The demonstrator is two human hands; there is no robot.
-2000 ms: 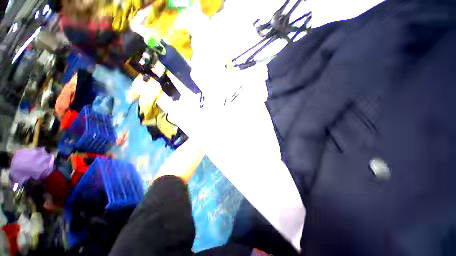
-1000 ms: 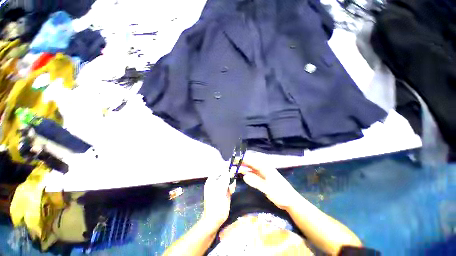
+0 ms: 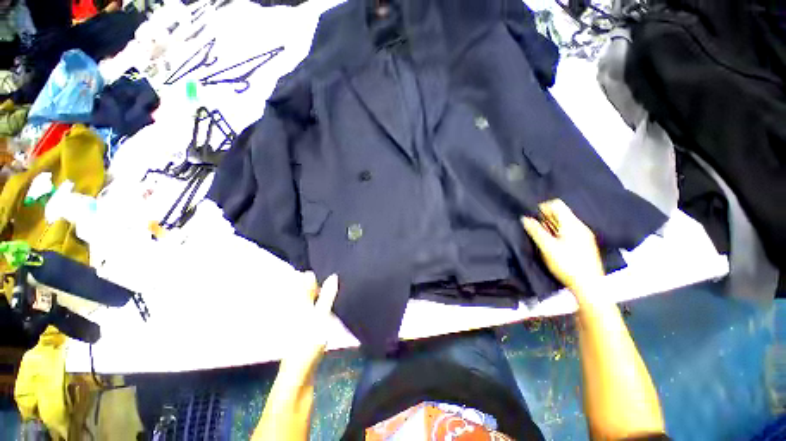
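A navy jacket (image 3: 371, 202) lies spread on the white table (image 3: 215, 319), its collar away from me. Round buttons show on both fronts. The lower corner of its left-side front reaches the table's near edge. My left hand (image 3: 308, 323) is beside that front's edge, thumb raised; glare hides whether its fingers hold cloth. My right hand (image 3: 564, 250) is over the lower part of the right-side front, fingers bent. Something dark shows between its thumb and fingers; I cannot tell if it is cloth or a tool.
Black hangers (image 3: 202, 142) lie left of the jacket. Mustard garments (image 3: 65, 202) and a light blue bag (image 3: 67, 86) are at the far left. Black garments (image 3: 720, 112) are heaped at the right. A blue slatted crate (image 3: 202, 418) shows below the table's left part.
My hands were together at the jacket's near edge around a dark narrow thing; now they are apart, left and right. The jacket's left-side front corner reaches nearer to me.
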